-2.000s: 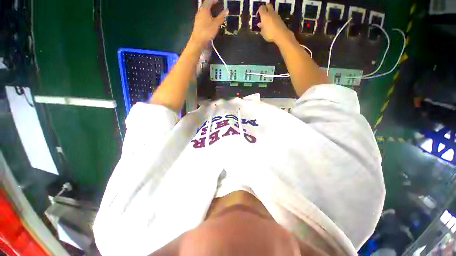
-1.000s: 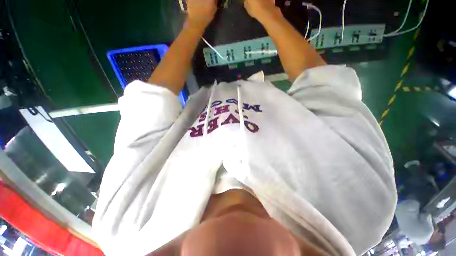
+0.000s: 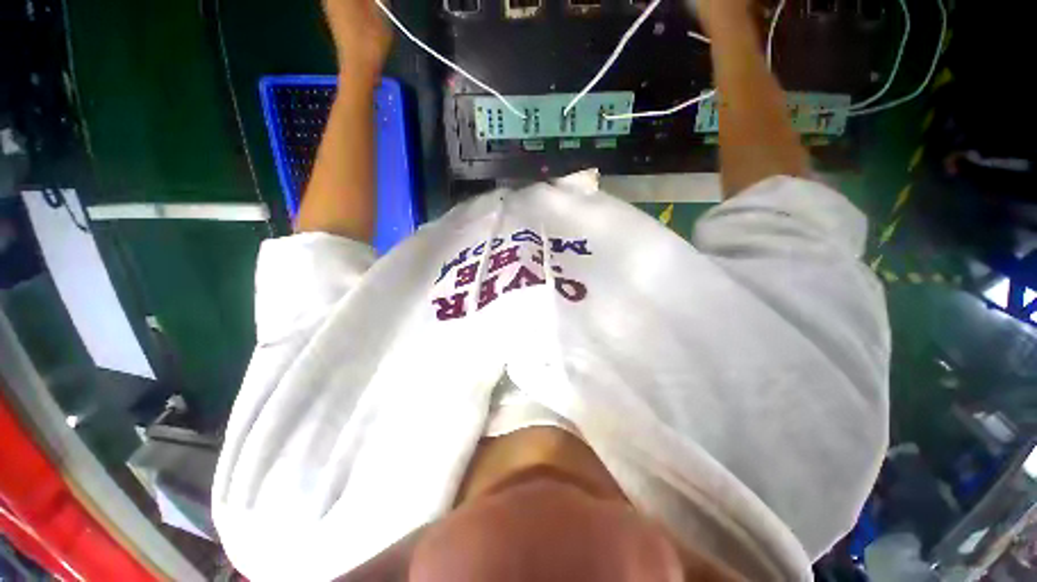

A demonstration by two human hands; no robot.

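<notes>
My left hand is at the top edge, left of the black test fixture panel; its fingers are cut off. My right hand is at the top edge over the panel, its fingers also cut off. Whether either holds anything is hidden. White test cables run from the pale green terminal strip up towards the top edge. The lower ends of several sockets show at the top.
A blue tray lies left of the panel under my left forearm, with dark units in its left part. A pale metal strip runs along the panel's near edge. Yellow-black floor tape is at the right.
My hands have moved apart, the left one leftward off the panel and the right one rightward. More white cables now stretch up from the green strip. The blue tray's bare right part now shows.
</notes>
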